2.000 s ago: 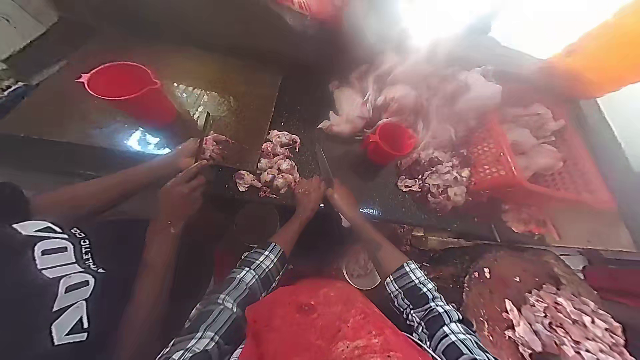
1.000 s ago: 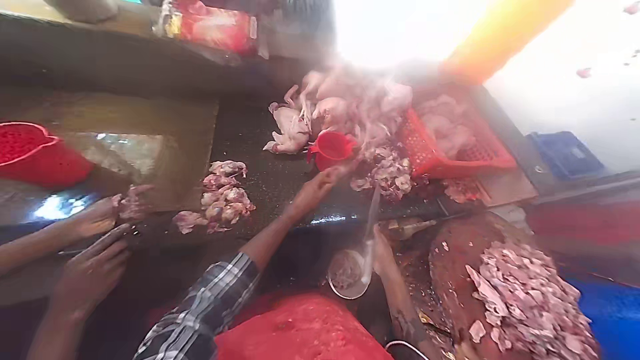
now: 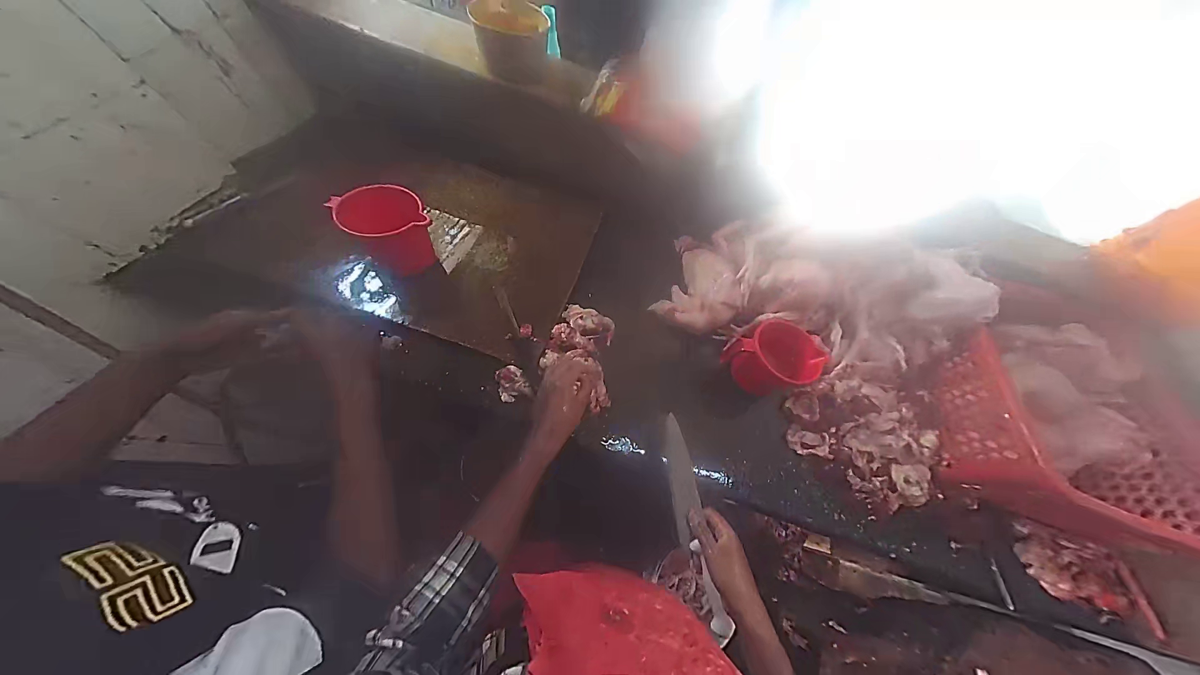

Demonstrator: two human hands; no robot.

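Observation:
My left hand (image 3: 565, 389) is closed on one of the raw meat pieces (image 3: 583, 328) piled near the dark counter's front edge. My right hand (image 3: 720, 548) holds a long knife (image 3: 683, 473), its blade pointing up and away over the counter edge. A small red plastic mug (image 3: 774, 356) stands beyond the knife tip, between whole plucked chickens (image 3: 806, 281) and a heap of offal-like pieces (image 3: 872, 445). Below my right hand, a container with meat bits is partly hidden by the knife handle and a red apron or cloth (image 3: 619, 623).
A co-worker's blurred hands (image 3: 300, 333) are at the left, near a larger red mug (image 3: 384, 225) on the counter. A red perforated crate (image 3: 998, 412) with chickens stands at the right. A yellowish tub (image 3: 509, 37) sits on the back ledge.
My left hand has moved from beside the small red mug to the meat pieces on its left. The knife stays in my right hand. The view has swung left.

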